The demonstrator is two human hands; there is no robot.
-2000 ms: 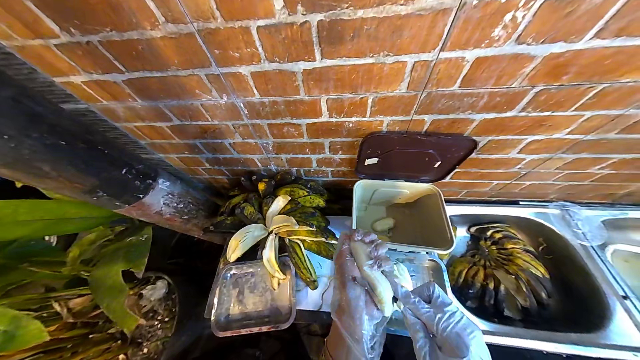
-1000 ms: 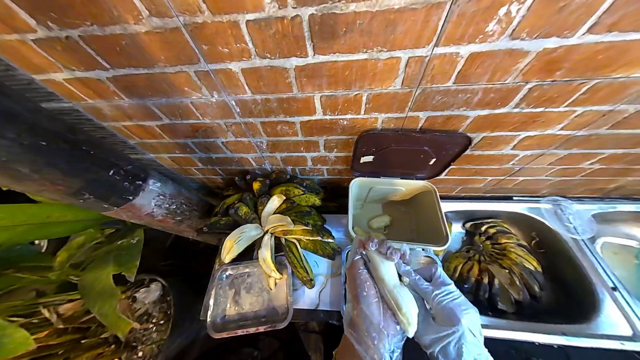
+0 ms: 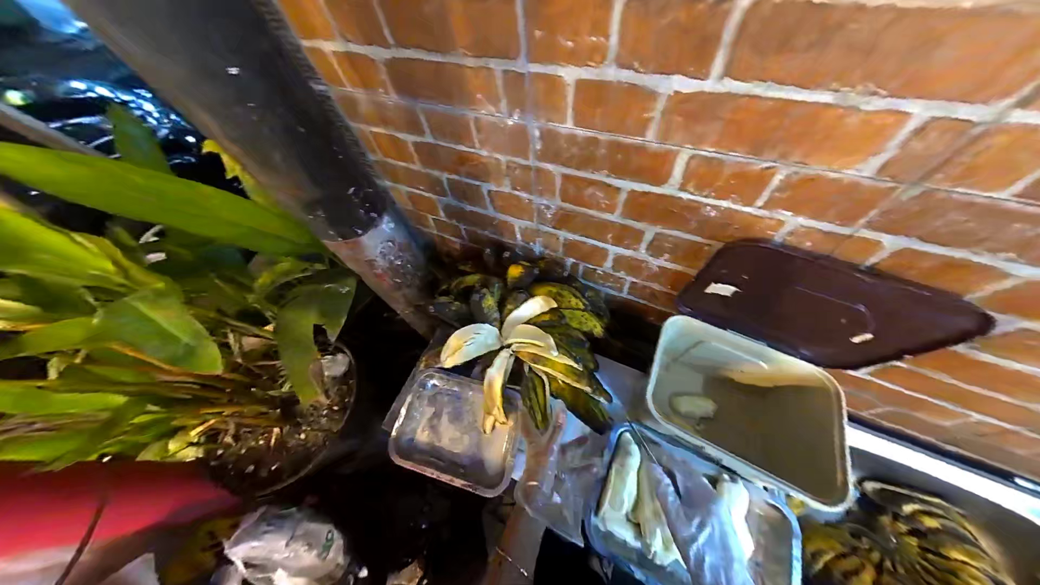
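Note:
My left hand [image 3: 543,467], in a clear plastic glove, reaches up beside the lower tips of a bunch of dark, yellow-green bananas or plantains [image 3: 573,329]; its fingers look apart, with nothing seen between them. Pale, opened peels [image 3: 504,349] lie on top of the bunch. My right hand [image 3: 703,524], gloved and blurred, is over a clear container [image 3: 792,532] with several peeled bananas [image 3: 624,483]. Another pale, peeled banana [image 3: 738,508] is against this glove; whether it is gripped cannot be told. Behind stands a cream plastic tub [image 3: 841,439] with a pale piece [image 3: 693,406] inside.
A clear, shallow container [image 3: 451,431] lies left of my left hand. The dark brown lid [image 3: 829,305] leans on the brick wall [image 3: 731,146]. More dark bananas [image 3: 902,536] lie in the sink at right. A potted plant [image 3: 154,317] and a dark pipe [image 3: 268,122] are at left.
The peeled banana is no longer held between both hands. My hands have parted, the left one moving to the bunch with the peels. The view has swung left.

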